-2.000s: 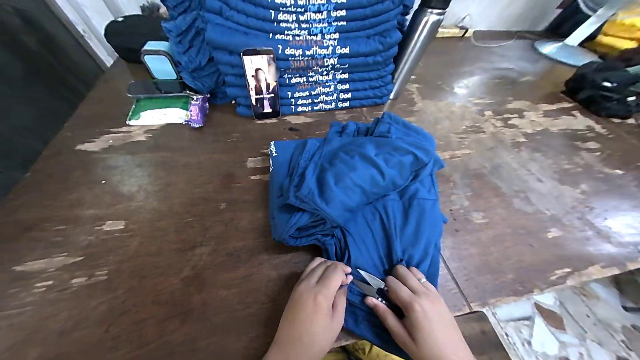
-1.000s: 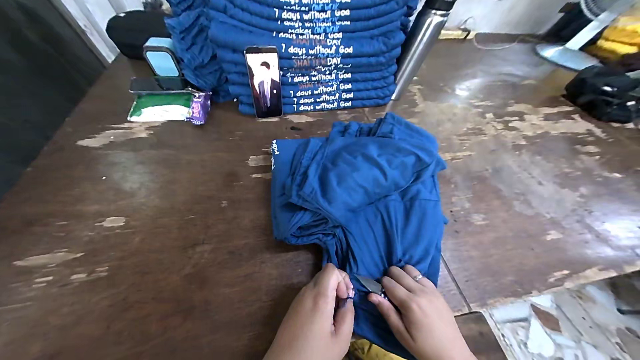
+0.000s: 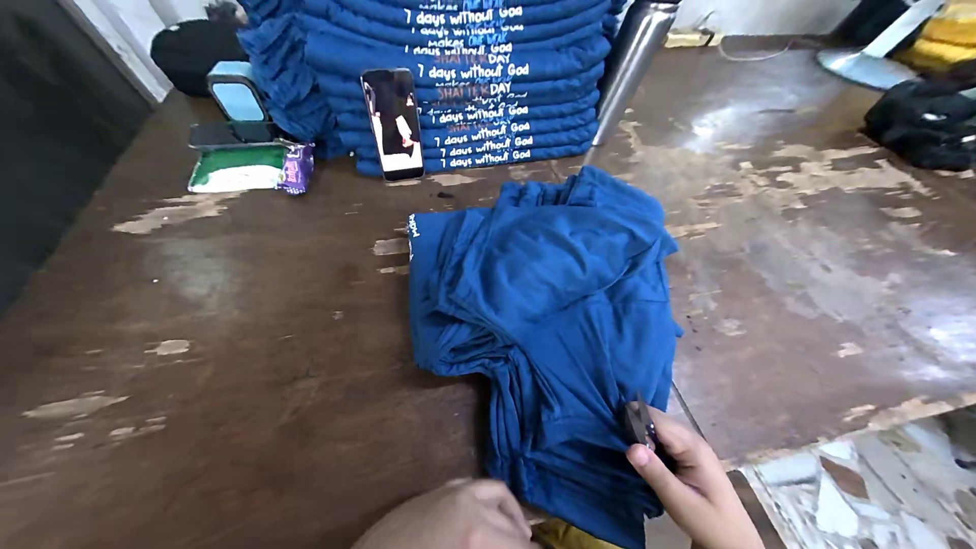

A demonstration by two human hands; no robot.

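Observation:
A loose pile of blue fabric garments (image 3: pixel 564 305) lies on the worn wooden table (image 3: pixel 229 335), its lower end hanging toward me. In my right hand (image 3: pixel 698 473), at the pile's lower right, is a pair of small dark thread snips (image 3: pixel 639 423), blades pointing up and away. My left hand (image 3: pixel 465 518) is at the bottom edge, blurred, beside the pile's lower left; its fingers are curled, and whether they hold anything cannot be seen. Some yellow cloth (image 3: pixel 572 536) shows beneath the blue fabric.
Behind the pile stand stacked blue printed shirts (image 3: pixel 473 84) with a phone (image 3: pixel 394 126) leaning on them. A steel bottle (image 3: pixel 634 69) is to their right, a green and white packet (image 3: pixel 240 168) to their left. A black item (image 3: pixel 923 122) lies far right, near a pale stand base (image 3: pixel 869 67).
My left hand has moved away from the snips, down toward the bottom edge. My right hand has moved a little right with the snips, which now point more upward.

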